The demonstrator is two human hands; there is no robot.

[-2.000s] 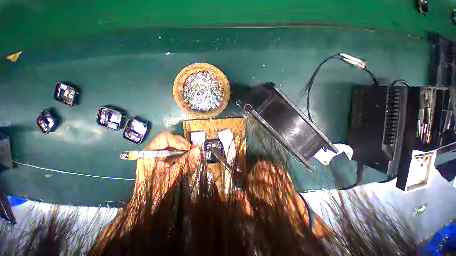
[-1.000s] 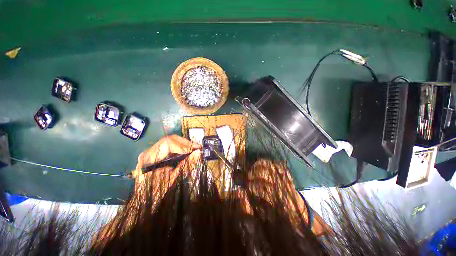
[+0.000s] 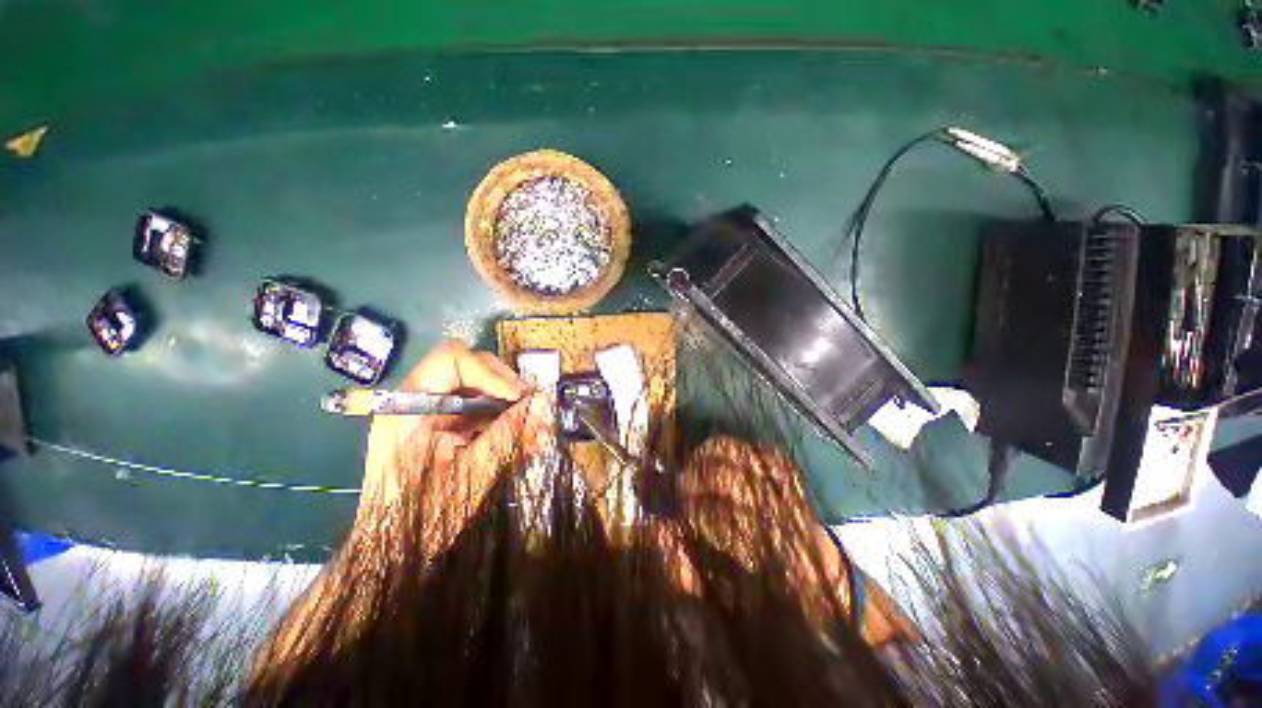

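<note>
A small black electronic unit [image 3: 583,407] sits between two white strips on the tan soldering fixture [image 3: 588,332]. My left hand [image 3: 450,422], left of the fixture, holds a pale pen-like solder wire holder [image 3: 415,403], its rear end pointing left. A thin solder wire [image 3: 194,474] runs from the left edge to this hand. My right hand [image 3: 741,505], right of the fixture and partly behind hanging hair, holds a dark thin soldering iron [image 3: 609,440] whose tip reaches the unit. Hair hides the lower part of both hands and the fixture.
Several loose units [image 3: 288,311] lie at left. A round tan bowl of silvery shavings [image 3: 548,233] stands behind the fixture. A tilted black fan [image 3: 796,332], a crumpled white tissue [image 3: 941,411], a black cable with a whitish connector [image 3: 983,148] and a black ridged box [image 3: 1031,346] are at right.
The holder in my left hand looked dark and angled a second ago; now it is pale and nearly level. The bench items have shifted slightly in view. The iron stays at the unit.
</note>
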